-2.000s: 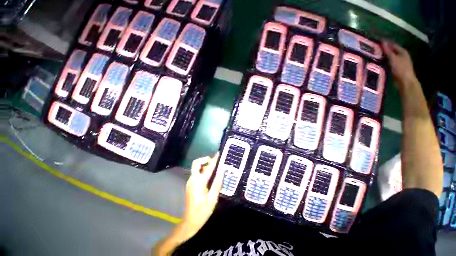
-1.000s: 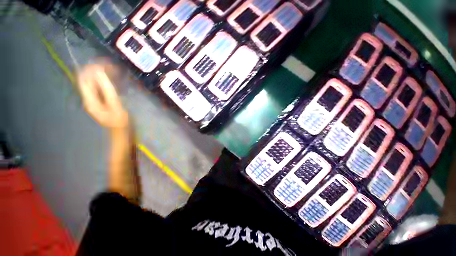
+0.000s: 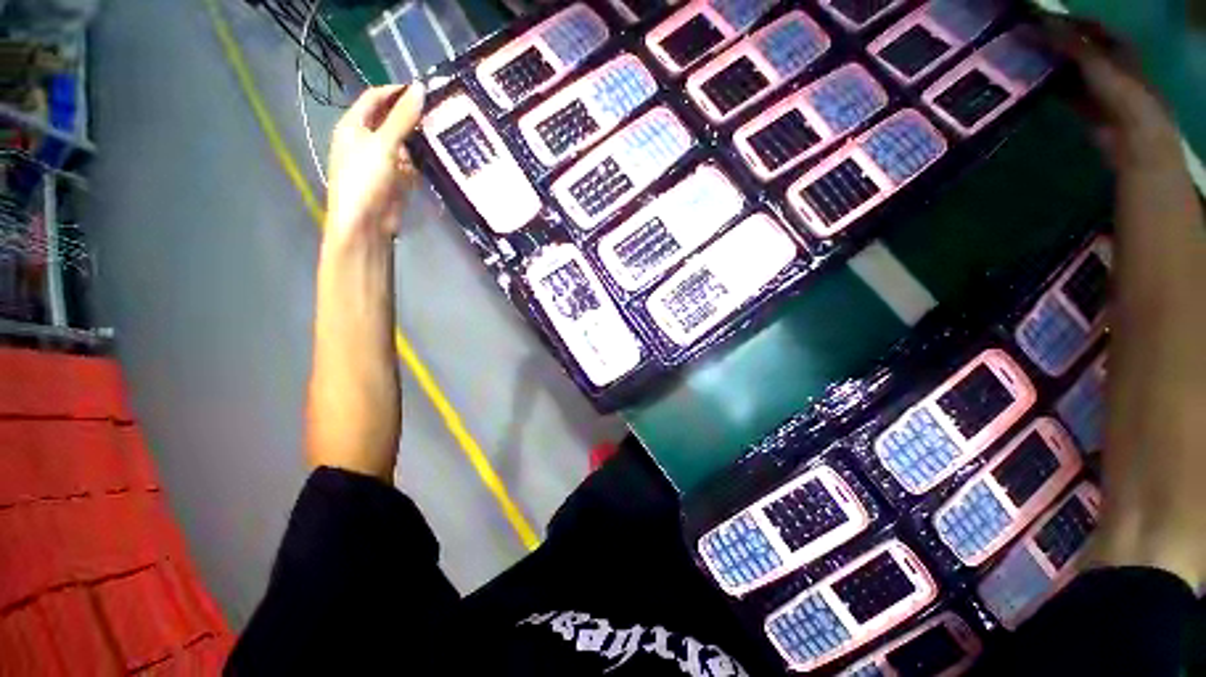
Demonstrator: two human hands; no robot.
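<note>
A black blister tray [image 3: 509, 262] of pink-rimmed keypad phones [image 3: 723, 280] lies at the upper middle; its top runs out of the picture. My left hand [image 3: 374, 148] grips its left corner, thumb and fingers at the rim. My right hand [image 3: 1087, 66] is at the tray's far right end, dark and blurred, its fingers hard to make out. A second black tray [image 3: 807, 421] with pink-rimmed phones [image 3: 955, 421] lies at the lower right, partly behind my right forearm and cut off by the lower edge.
The green bench surface [image 3: 741, 384] with pale stripes shows between the trays. A clear flat item [image 3: 421, 40] and dark wires [image 3: 318, 60] are at the upper left. A red ribbed object [image 3: 93, 509] is at the lower left, on the side of the grey floor with a yellow line [image 3: 443, 410].
My left hand has come from above the floor to the left tray's corner. My right hand has moved to that tray's far end. The view has turned left, so the second tray sits lower.
</note>
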